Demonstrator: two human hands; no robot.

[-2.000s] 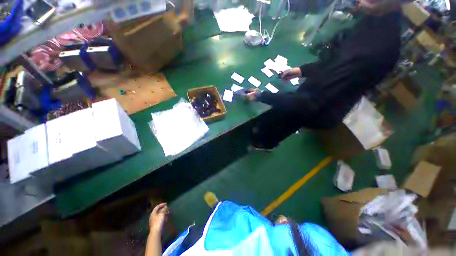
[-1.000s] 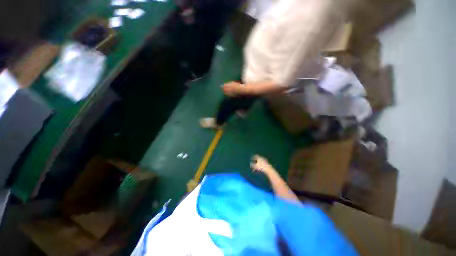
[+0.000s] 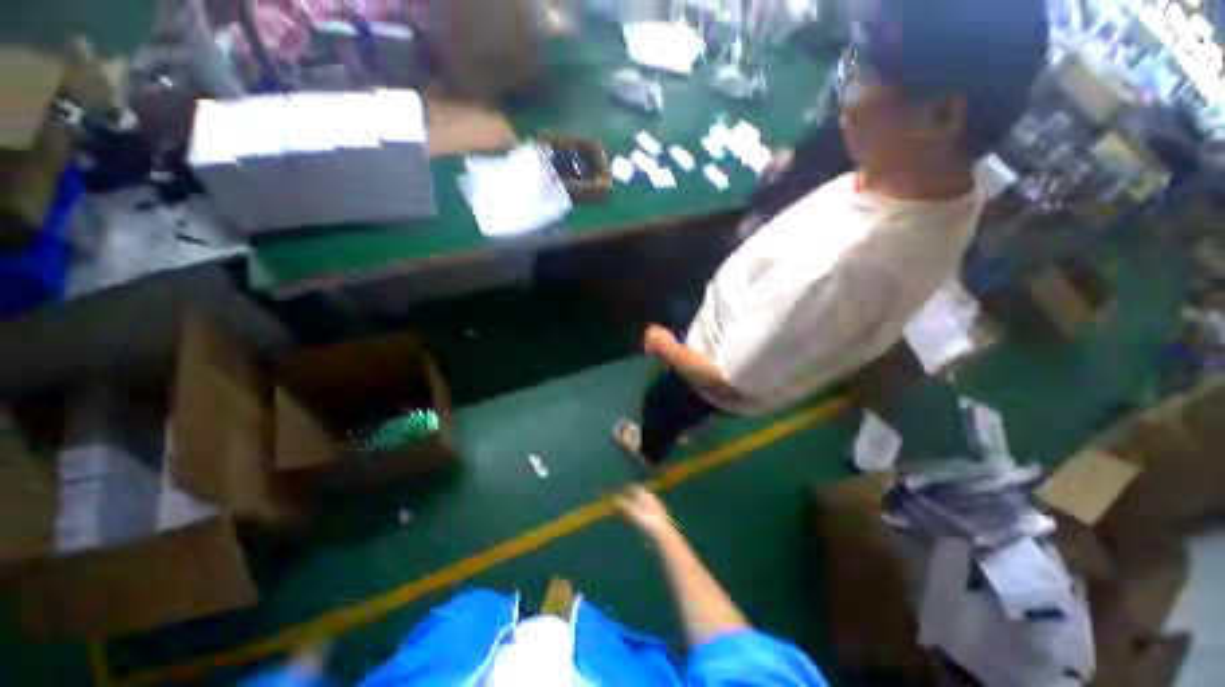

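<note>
My right hand (image 3: 642, 511) is low in the centre over the green floor, blurred and empty, its fingers loosely extended. My left hand (image 3: 309, 658) is a small blur at the bottom edge, partly cut off; its fingers cannot be made out. Neither hand visibly touches anything. A row of white product boxes (image 3: 316, 181) stands on the green bench (image 3: 390, 248) at the upper left. Nearest on the left floor are an open brown shipping carton (image 3: 202, 584) with white boxes inside and another open carton (image 3: 363, 349) with something light green in it.
A person in a light shirt (image 3: 833, 295) stands at the centre right. Bubble wrap (image 3: 515, 191), an accessory box (image 3: 578, 168) and small white cards (image 3: 652, 164) lie on the bench. A scrap-paper carton (image 3: 860, 564) overflows at the lower right. A yellow line (image 3: 511, 548) crosses the floor.
The view has swung back left since one second ago, showing the boxes and cartons again. The person in the light shirt appears more upright and nearer the bench. My right hand remains low in front.
</note>
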